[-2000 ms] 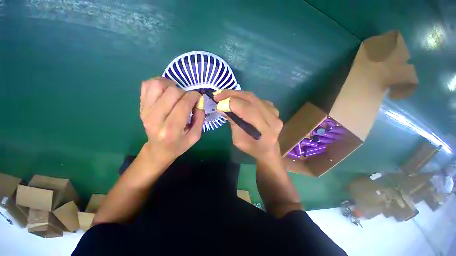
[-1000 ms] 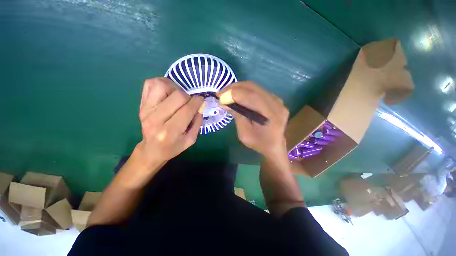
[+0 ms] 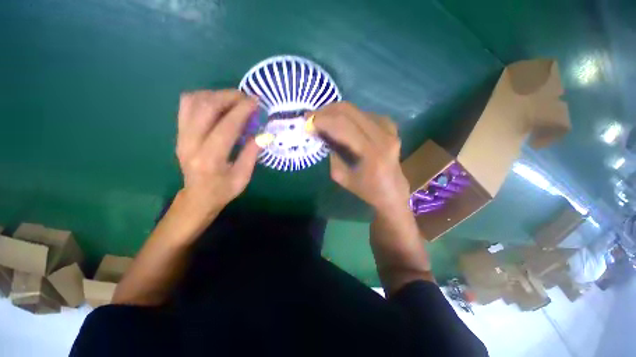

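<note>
A white round slotted fan housing (image 3: 289, 80) lies on the green bench in front of me, its pale centre and a dark strip showing between my hands. My left hand (image 3: 213, 143) is at its left side, with a purple battery cell (image 3: 251, 125) between thumb and fingers, partly hidden and blurred. My right hand (image 3: 362, 150) is at its right side and holds a slim black tool (image 3: 343, 150), mostly covered by the fingers and blurred. Pale yellow finger cots (image 3: 264, 140) show on the fingertips. Wires cannot be made out.
An open cardboard carton (image 3: 453, 216) with purple cells (image 3: 441, 192) stands at the right, its flap raised. The green bench surface (image 3: 125, 84) surrounds the housing. Empty-looking cardboard boxes (image 3: 42, 261) are at the lower left, and more cardboard (image 3: 505, 275) is at the lower right on the floor.
My left hand has moved left, away from the housing's centre, and purple now shows in it. My right hand stays near the right rim. More of the housing's centre is uncovered.
</note>
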